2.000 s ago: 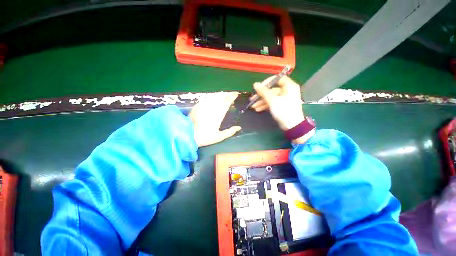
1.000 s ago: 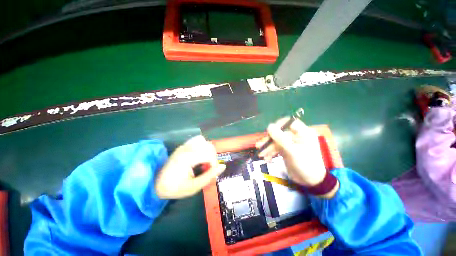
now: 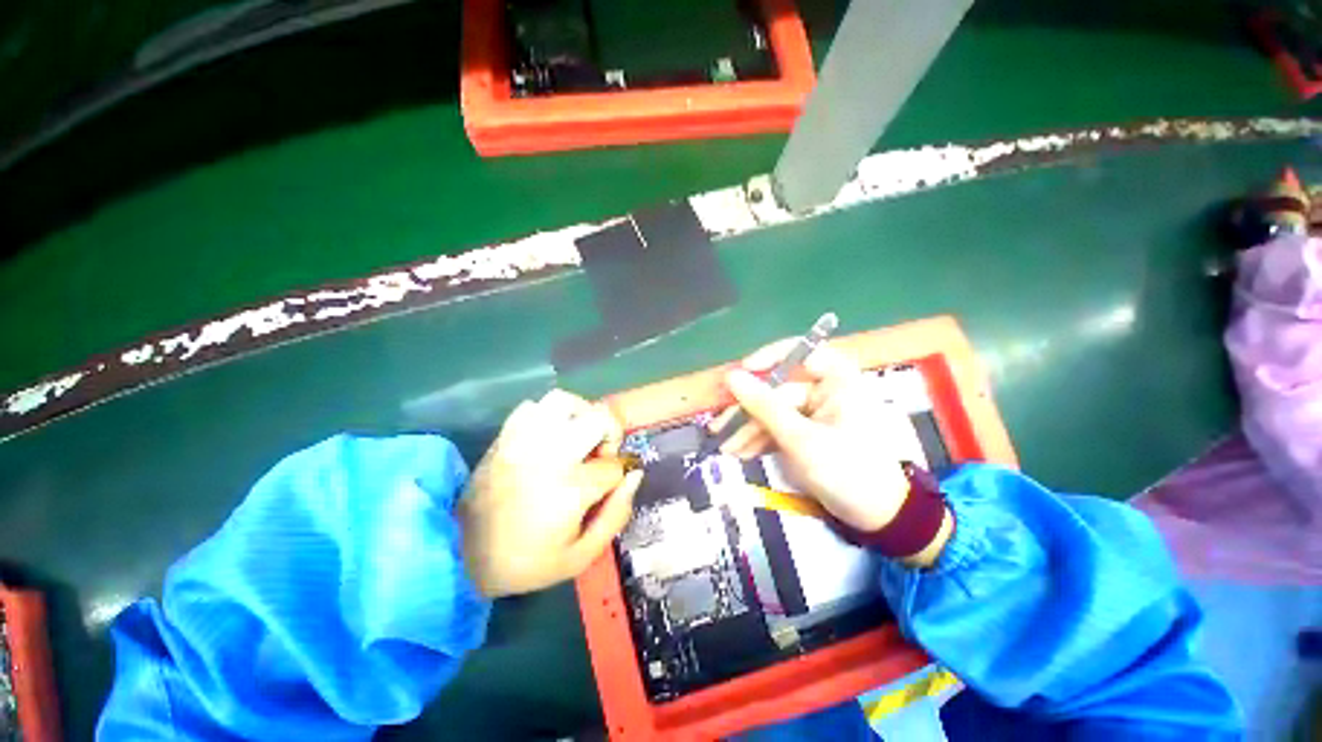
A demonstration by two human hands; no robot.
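The open tablet lies in its red foam tray in front of me, slightly rotated. My left hand is at the tablet's upper left corner, fingertips together beside a small orange-yellow part; whether they pinch something is hidden. My right hand holds the dark tweezers like a pen over the tablet's upper edge, with the tip low near the board. A yellow strip lies across the grey-silver battery.
A dark backing sheet lies over the worn edge rail. A grey post stands beyond. Another tablet in a red tray is on the green belt. A tray edge shows at left, a person's pink sleeve at right.
Both hands have moved from the dark sheet to the tablet's upper part. Since one second ago, the left fingertips have closed in at the corner. The view has shifted and tilted.
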